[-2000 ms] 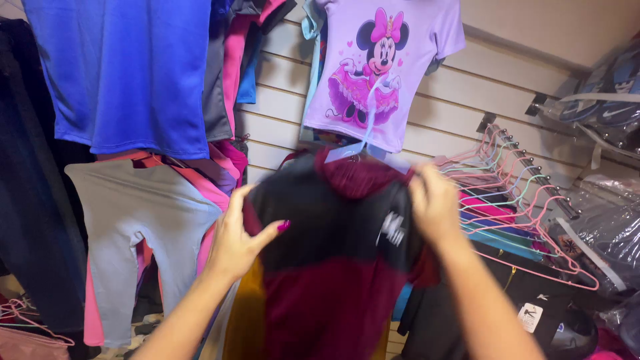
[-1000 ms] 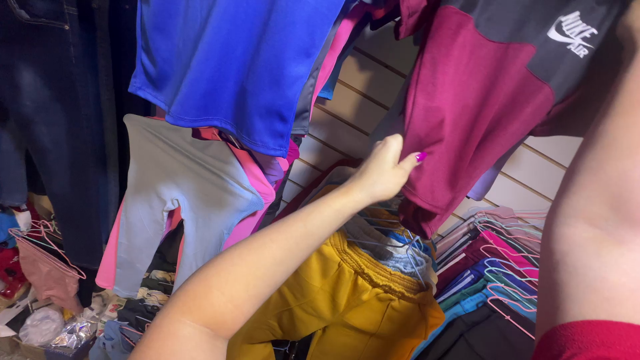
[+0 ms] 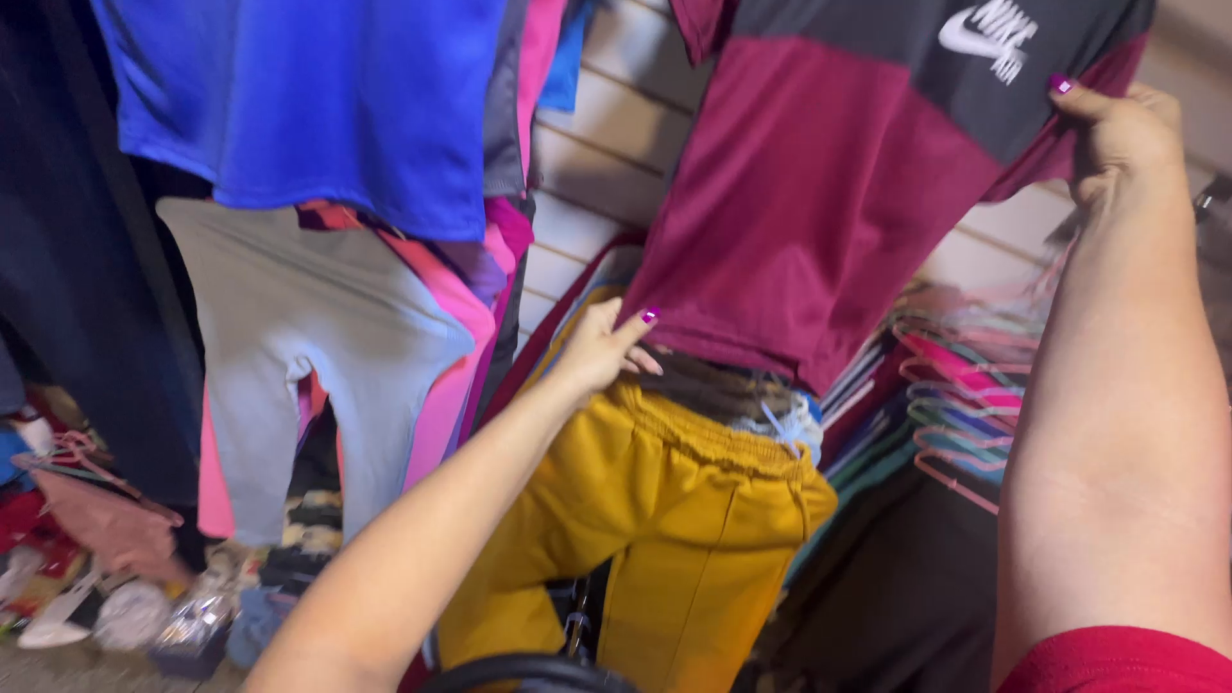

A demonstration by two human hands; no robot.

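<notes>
A maroon and black Nike Air T-shirt (image 3: 818, 192) hangs at the upper middle right, its hem just above mustard-yellow trousers (image 3: 674, 520) with an elastic waist. My left hand (image 3: 611, 351) pinches the shirt's lower left hem between thumb and fingers. Up at the shirt's right side, my right hand (image 3: 1121, 125) grips the cloth near the sleeve, thumb on the front. The shirt's collar and whatever holds it up lie beyond the top of the view.
On the left a blue shirt (image 3: 318, 106) hangs over grey leggings (image 3: 308, 337). Pink hangers (image 3: 962, 385) with garments line the right side. White slatted wall panels (image 3: 606, 135) stand behind. Small goods in clear wrapping (image 3: 197, 616) lie low at the left.
Two seconds ago both hands were at the shirt's shoulders; now my left hand is at its lower hem and my right hand near a sleeve. The view has swung down and left, showing the yellow trousers.
</notes>
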